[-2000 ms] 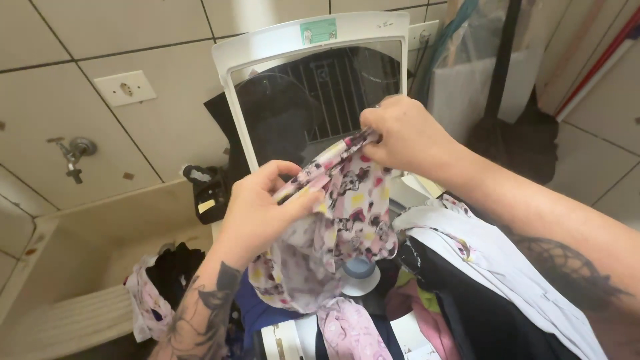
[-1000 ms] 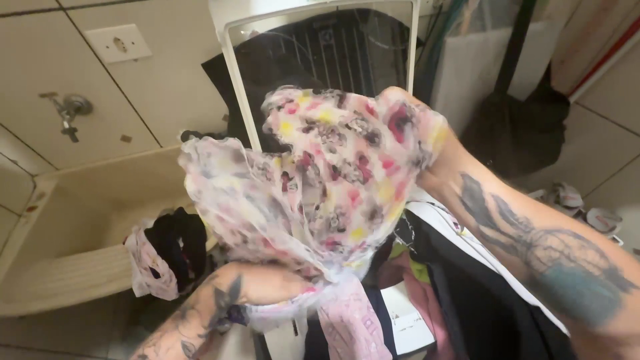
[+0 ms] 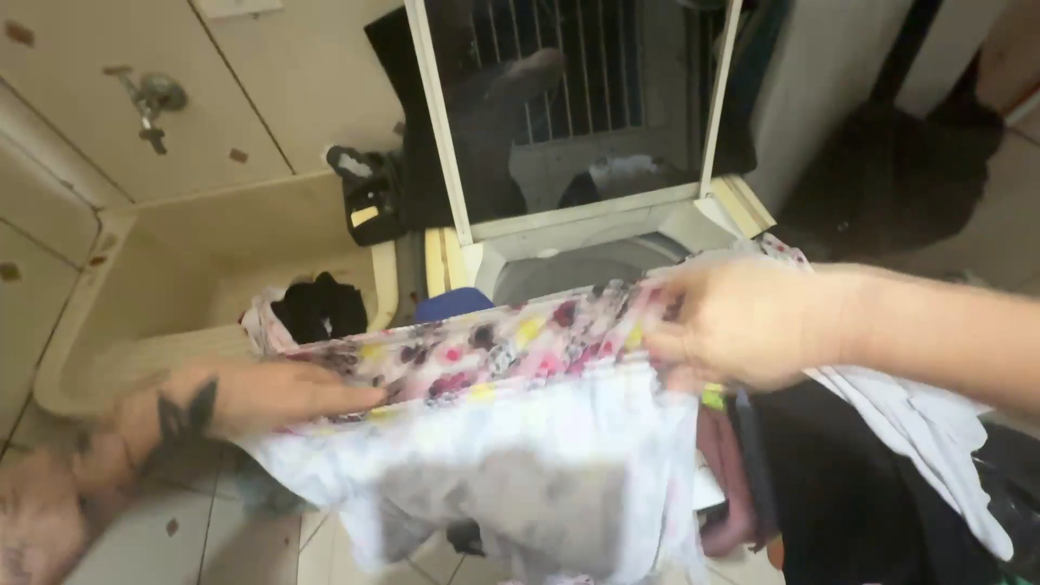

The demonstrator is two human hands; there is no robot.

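A printed garment (image 3: 520, 341), white with pink, yellow and dark figures, is stretched between both hands in front of the washing machine. My left hand (image 3: 292, 394) grips its top edge at the left, and my right hand (image 3: 707, 329) pinches the same edge at the right. The paler inner side of the cloth hangs down below, blurred by motion. Behind it, the top-loading washing machine (image 3: 581, 215) has its clear lid raised, and part of the drum opening shows. The fingertips of both hands are partly blurred.
At the left, a laundry sink (image 3: 69, 349) has black and pink clothes (image 3: 321, 309) on its edge, below a wall tap (image 3: 154, 101). Black clothing (image 3: 837, 479) and a white cloth (image 3: 918, 422) hang at the right. A blue item (image 3: 453, 305) lies by the machine's opening.
The garment was bunched between the hands two seconds ago, then loosely opened; now its edge is pulled out wide and its pale inner side shows. The view has tilted lower.
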